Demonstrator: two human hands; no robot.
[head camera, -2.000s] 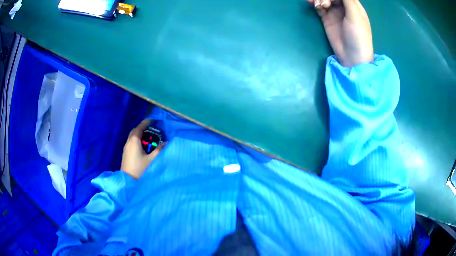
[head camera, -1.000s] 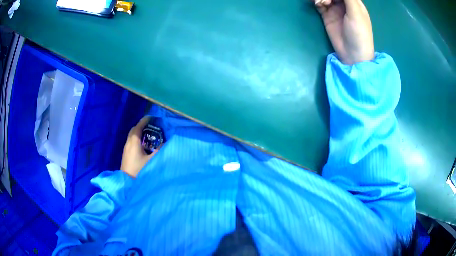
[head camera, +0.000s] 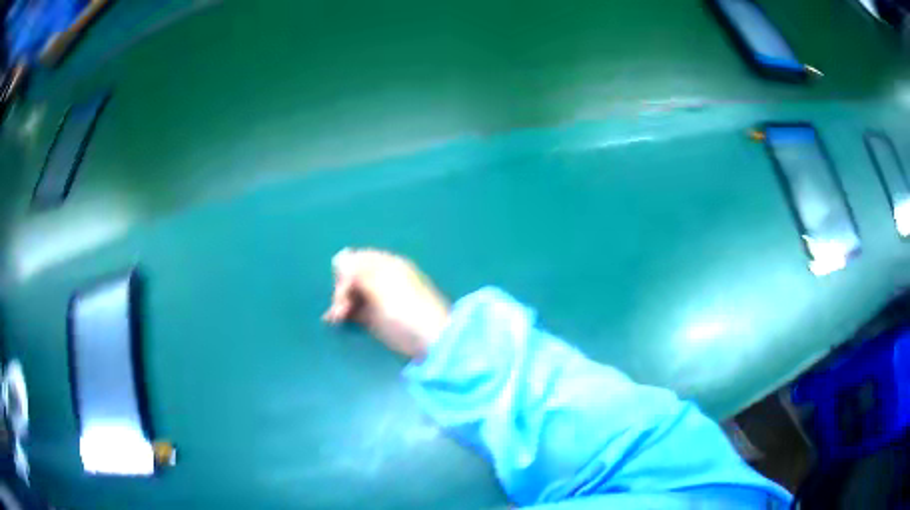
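The picture is blurred. My right hand (head camera: 387, 299) is over the middle of the green table (head camera: 329, 199), its fingers curled in, with nothing visible in them. A silvery display panel with black long edges (head camera: 106, 354) lies at the left, apart from my hand. Its near end is bright white, with a small gold-orange tab (head camera: 164, 455) at the corner. My left hand is not in view.
More panels lie on the table: a thin dark one (head camera: 72, 149) at the far left, one (head camera: 766, 38) at the top right, one (head camera: 816, 194) at the right and another (head camera: 890, 174) near the right rim. A blue bin (head camera: 858, 388) is below the edge at the lower right.
The view has swung up and to the right, showing more table and panels. My right hand now appears nearer the middle. My left hand, watch and the left blue bin have left the picture.
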